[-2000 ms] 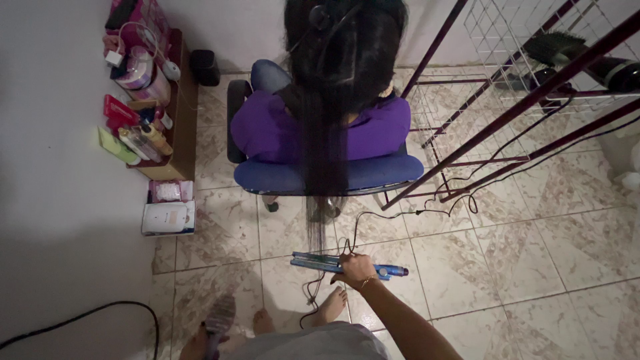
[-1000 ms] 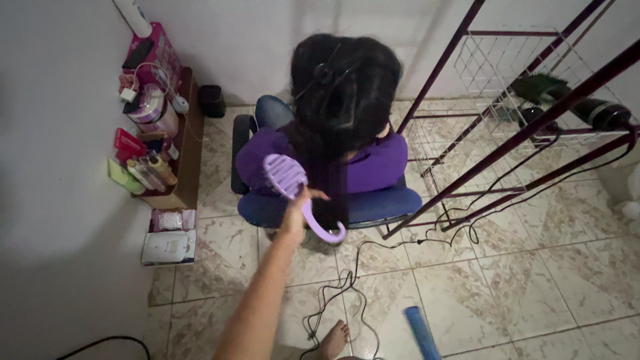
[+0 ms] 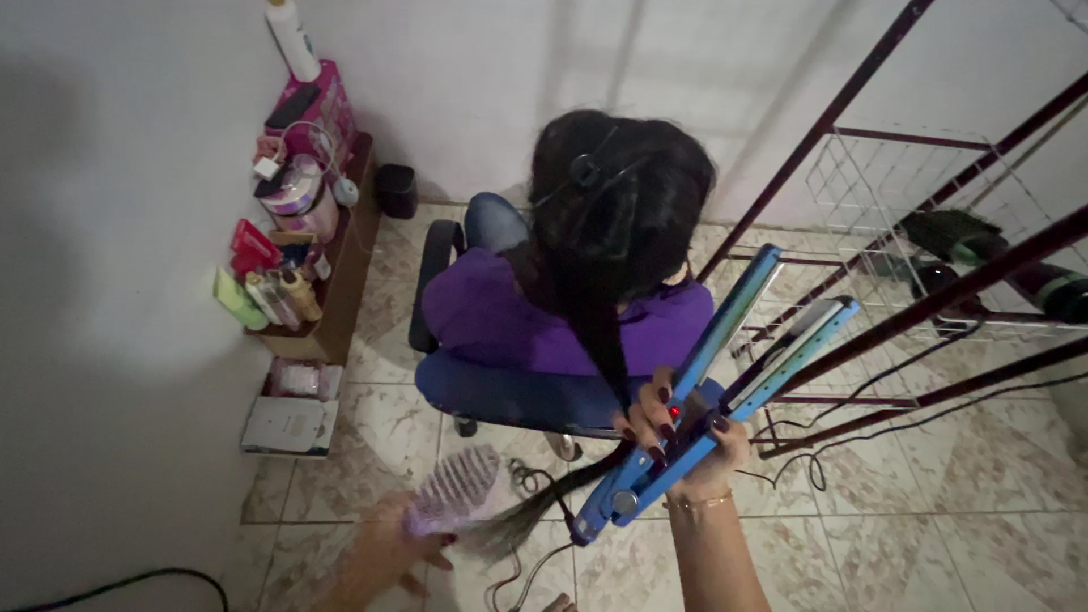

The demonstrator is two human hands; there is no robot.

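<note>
My right hand (image 3: 693, 442) grips a blue hair straightener (image 3: 659, 484), its two plates apart and pointing up to the right, a red light lit on it. The same hand's fingers touch a gathered lock of long dark hair (image 3: 603, 344). My left hand (image 3: 387, 544), blurred, holds a lilac hairbrush (image 3: 459, 489), bristles up, near the loose ends of the lock. A seated person in a purple top (image 3: 501, 310) faces away, with a dark hair clip (image 3: 585, 170) on the head.
The person sits on a blue office chair (image 3: 510, 395). At left, a box (image 3: 344, 297) holds bottles and jars. At right stands a dark metal rack (image 3: 858, 340) with wire baskets and a round brush (image 3: 952, 234). Cords (image 3: 816, 472) lie on the tiled floor.
The brush has moved from the person's back down to the left of the lock's ends. The straightener, low at the right a second ago, is now up beside the lock, which my right hand touches.
</note>
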